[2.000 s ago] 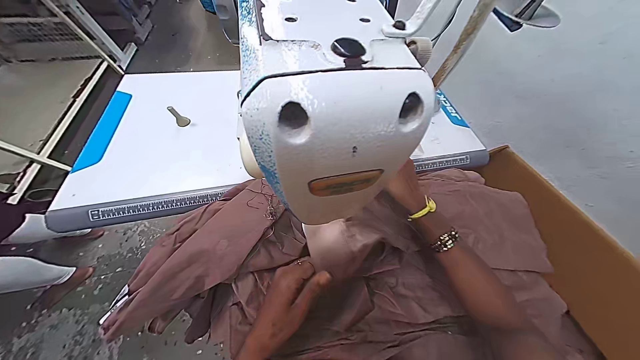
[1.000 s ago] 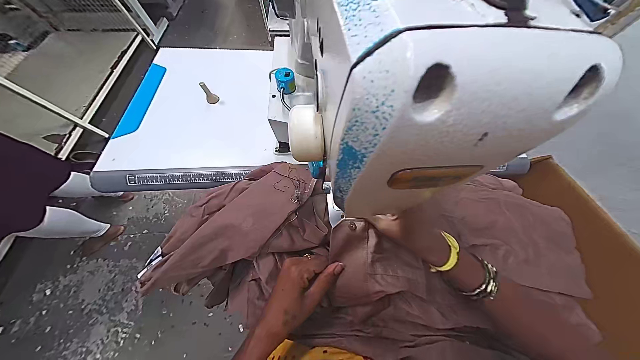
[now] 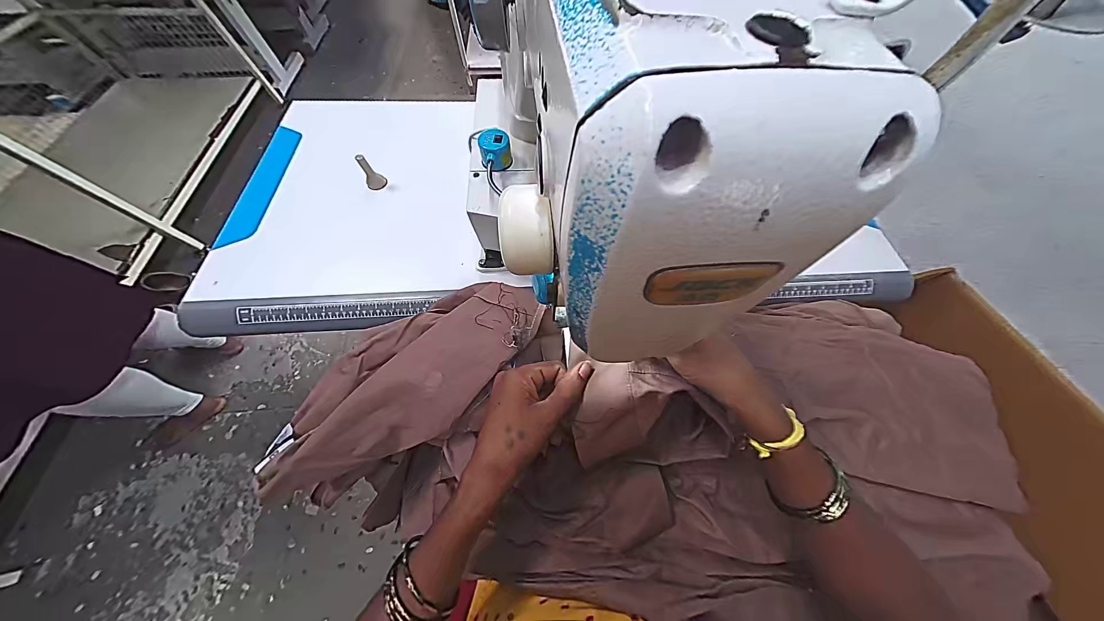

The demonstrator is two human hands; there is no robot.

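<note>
Brown fabric garments (image 3: 880,405) lie heaped in front of and under the head of a white industrial sewing machine (image 3: 742,190). My left hand (image 3: 526,414) pinches the edge of a folded piece between thumb and forefinger, just below the machine's front end. On the right, my right hand (image 3: 720,375) is on the same folded piece; its fingertips are partly hidden behind the machine head, so its grip is unclear. Loose threads (image 3: 509,319) lie on the cloth at the left. The needle area is hidden by the machine head.
The white table (image 3: 362,233) has a ruler strip (image 3: 336,310) on its front edge and a small metal tool (image 3: 371,172) on top. A brown panel (image 3: 1018,379) borders the cloth at right. Another person's legs (image 3: 138,392) show at left, beside a metal-framed rack (image 3: 155,164).
The left hand has moved up to the cloth's edge beside the machine head, its thumb now pointing up. The view has shifted, showing more of the table at left than two seconds ago.
</note>
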